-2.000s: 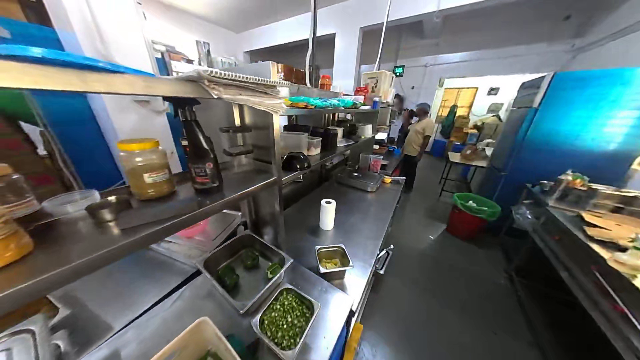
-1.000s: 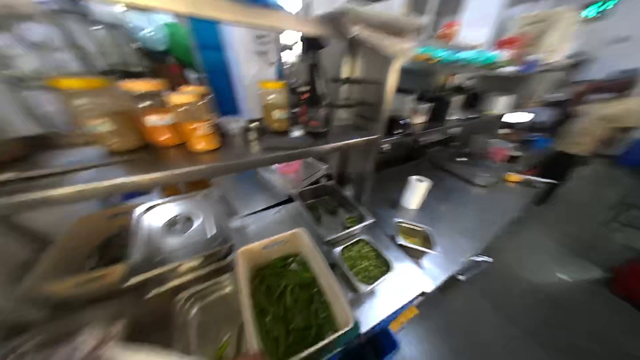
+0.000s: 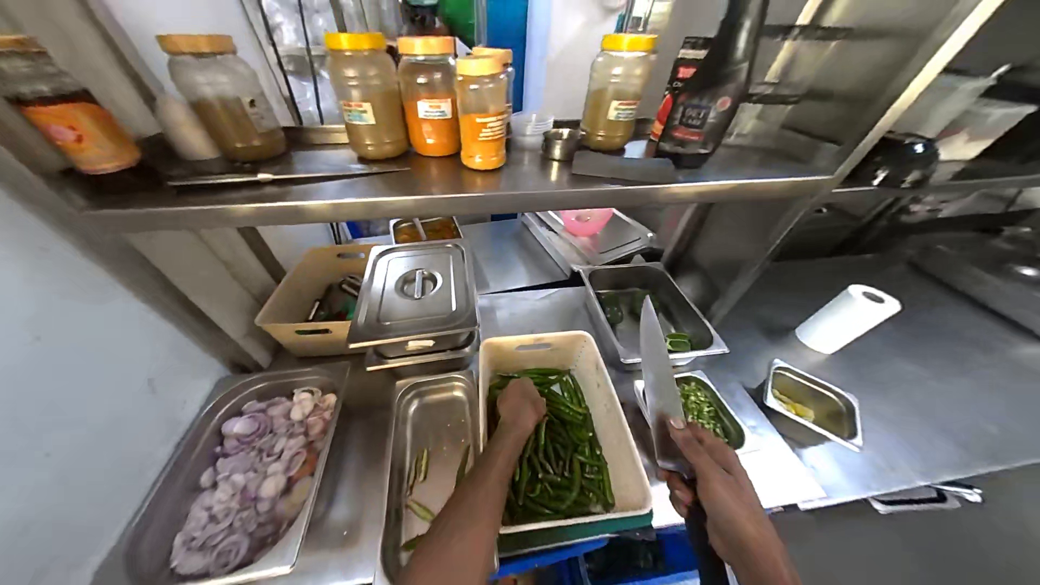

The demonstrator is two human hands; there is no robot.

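Observation:
My left hand [image 3: 522,405] reaches into a cream plastic bin [image 3: 630,455] of green chillies [image 3: 565,455], its fingers among the chillies at the upper left; what they grip is hidden. My right hand [image 3: 711,479] is closed around the dark handle of a chef's knife [image 3: 660,374], blade pointing up and away, right of the bin. Behind the blade stands a steel pan of chopped green pieces [image 3: 703,409]. Left of the bin is a shallow steel tray [image 3: 435,398] with a few chilli pieces. Farther left, a steel pan holds sliced onions [image 3: 252,479].
A steel shelf [image 3: 487,195] with spice jars [image 3: 366,97], a dark bottle [image 3: 707,89] and another knife [image 3: 284,175] crosses above. Beyond the bin are a lidded steel pan [image 3: 418,292] and a deep pan [image 3: 699,317]. Rightward stand a paper roll [image 3: 845,321] and a small pan [image 3: 812,406].
The view has swung left and down to the bin of chillies. Both hands and the knife are now plainly in view; two seconds ago neither hand showed.

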